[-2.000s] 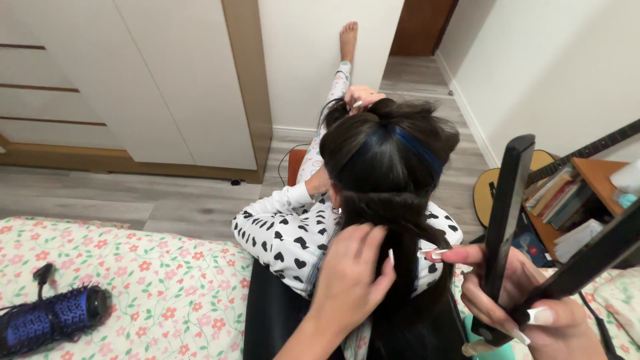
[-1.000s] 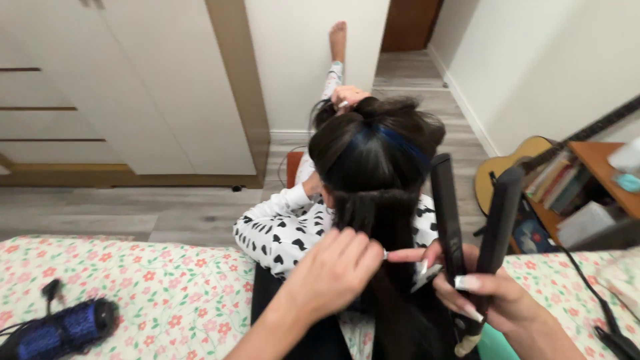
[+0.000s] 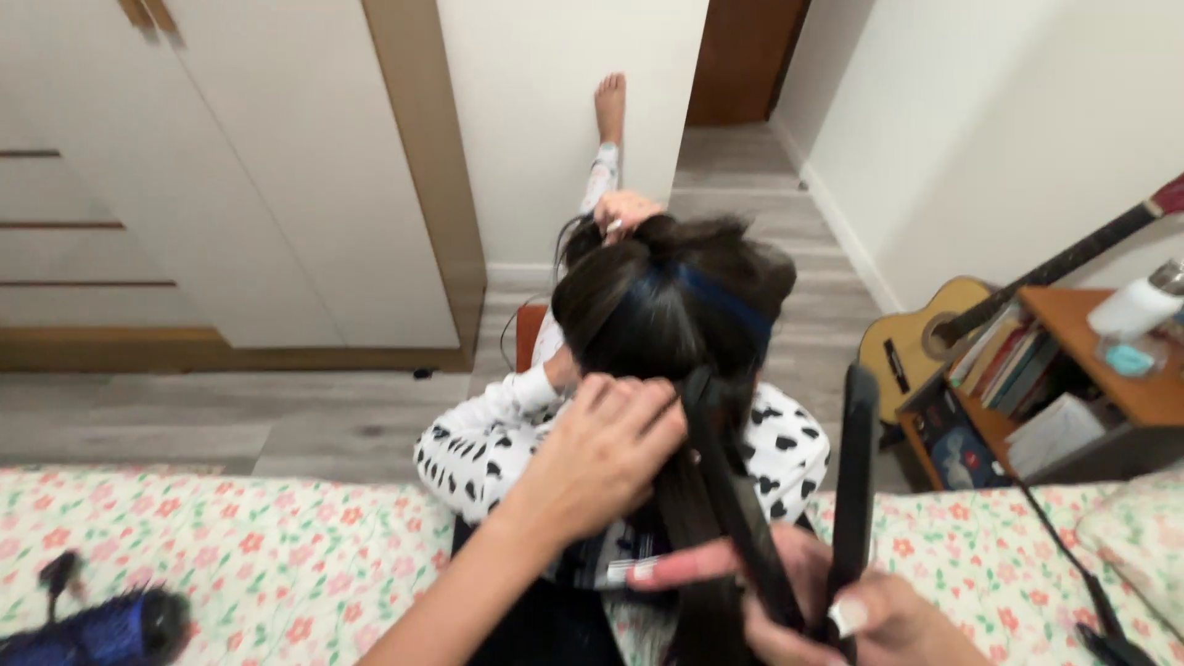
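A person with long dark hair (image 3: 666,324) sits with their back to me; the top hair is gathered up and held by that person's own hand. My left hand (image 3: 615,444) has its fingers closed on the upper part of a hanging hair section (image 3: 689,509). In my right hand (image 3: 823,601) is a black hair straightener (image 3: 856,462), its two arms spread wide. One arm lies along the hair section, its tip near my left fingertips; the other stands off to the right. My right index finger points left across the hair.
A blue round hairbrush (image 3: 102,629) lies on the floral bedspread (image 3: 305,555) at left. The straightener's cord (image 3: 1064,536) crosses the bed at right. Beyond are a guitar (image 3: 925,333), a wooden shelf (image 3: 1064,342) with books and a bottle, and a white wardrobe (image 3: 305,166).
The straightener has moved left toward the head, and one arm now lies over the hanging hair. My left hand stays at the hair below the gathered part.
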